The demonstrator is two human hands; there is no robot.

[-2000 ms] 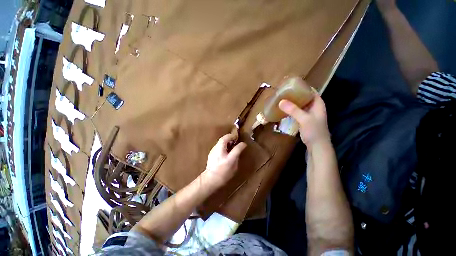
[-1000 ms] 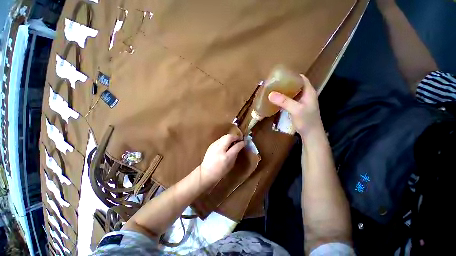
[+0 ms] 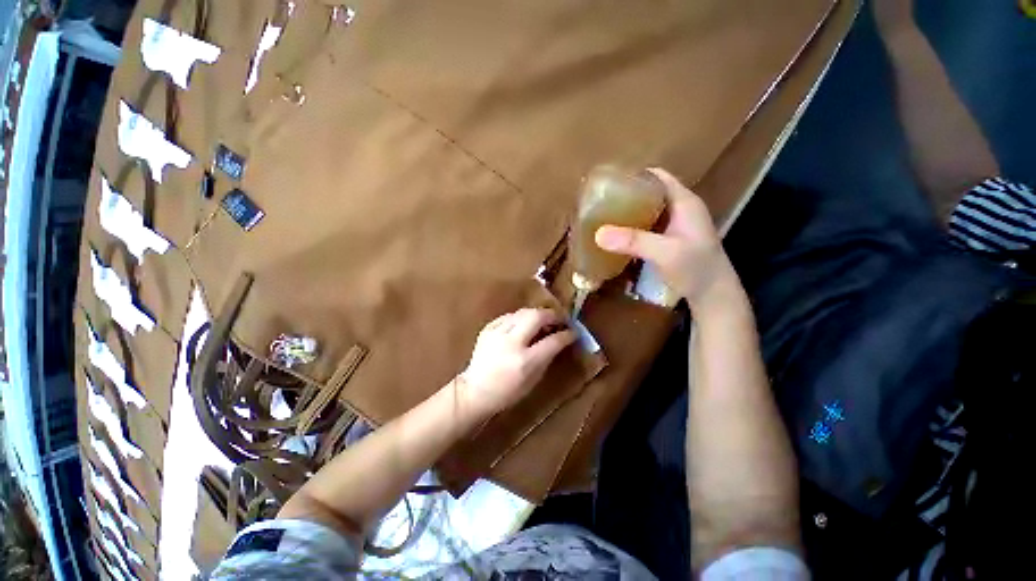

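A large tan-brown bag body panel (image 3: pixel 454 148) lies spread over other layers. My right hand (image 3: pixel 682 244) holds an amber glue bottle (image 3: pixel 615 216) nozzle down; the nozzle tip is beside my left fingertips at the panel's cut-out (image 3: pixel 551 270). My left hand (image 3: pixel 517 358) pinches the brown edge flap beside the cut-out; its fingers hide most of the flap. A pale patch (image 3: pixel 586 338) shows just right of these fingers.
Dark-brown straps (image 3: pixel 244 392) lie tangled at lower left, near a clear-wrapped lump (image 3: pixel 294 350). White winged pieces (image 3: pixel 139 224) line the left side. Two black labels (image 3: pixel 241 209) lie on the panel. A person in a dark apron (image 3: pixel 784 306) is close on the right.
The bottle has moved left and is more upright, its nozzle now close to my left fingers. My left hand has shifted slightly at the flap. The whole view has drifted a little left.
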